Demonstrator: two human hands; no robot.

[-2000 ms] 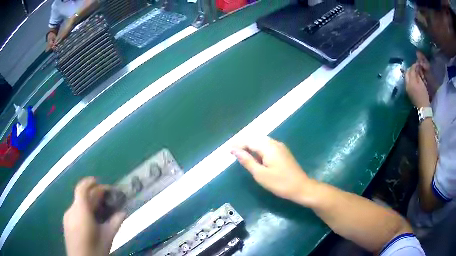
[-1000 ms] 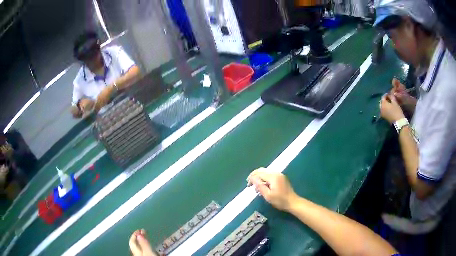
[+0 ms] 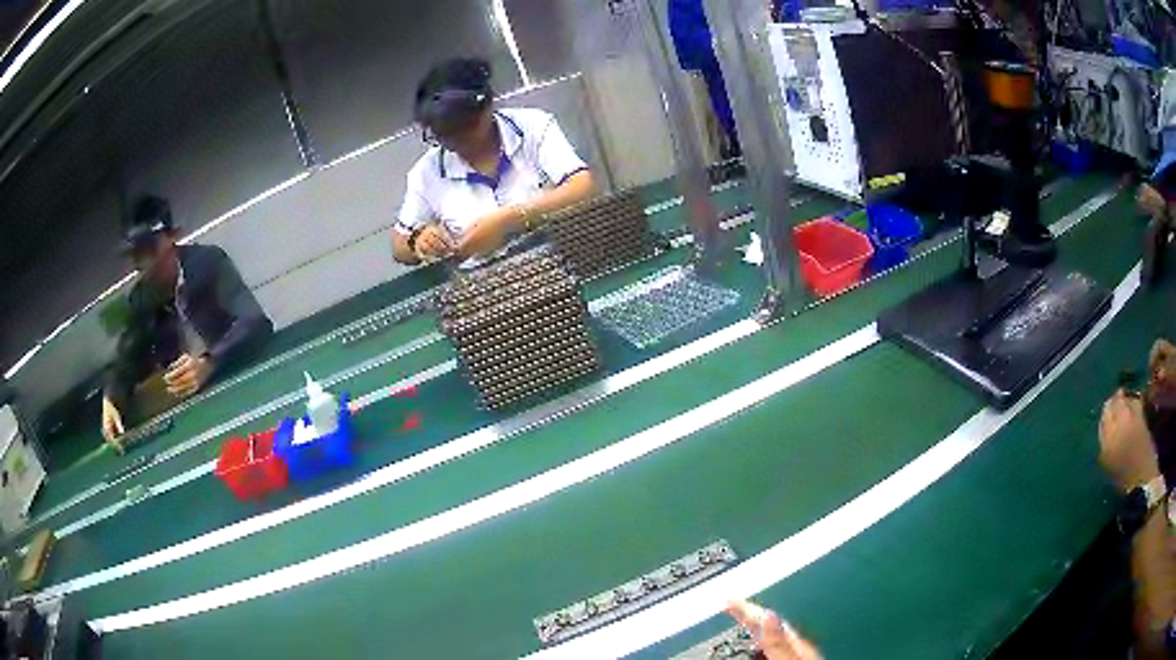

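Note:
A silver-grey bar (image 3: 638, 593) with a row of round seats lies on the green bench at the bottom centre. A second bar (image 3: 713, 647) shows only its upper end, cut off by the bottom edge. My right hand (image 3: 776, 632) is at the bottom edge, mostly cut off. Its fingers point up and left beside the end of the second bar. Whether it touches that bar or holds anything cannot be told. My left hand is out of the picture.
Across the bench are a tall ribbed stack (image 3: 522, 329), a clear tray (image 3: 667, 306), red (image 3: 252, 467) and blue (image 3: 313, 445) bins with a squeeze bottle (image 3: 320, 405), and a black base plate (image 3: 999, 329). People sit at the far side and right.
The view has swung up and left, so the bench things sit further right. My left hand has left the picture. My right hand now shows only at the bottom edge, by the second bar's end.

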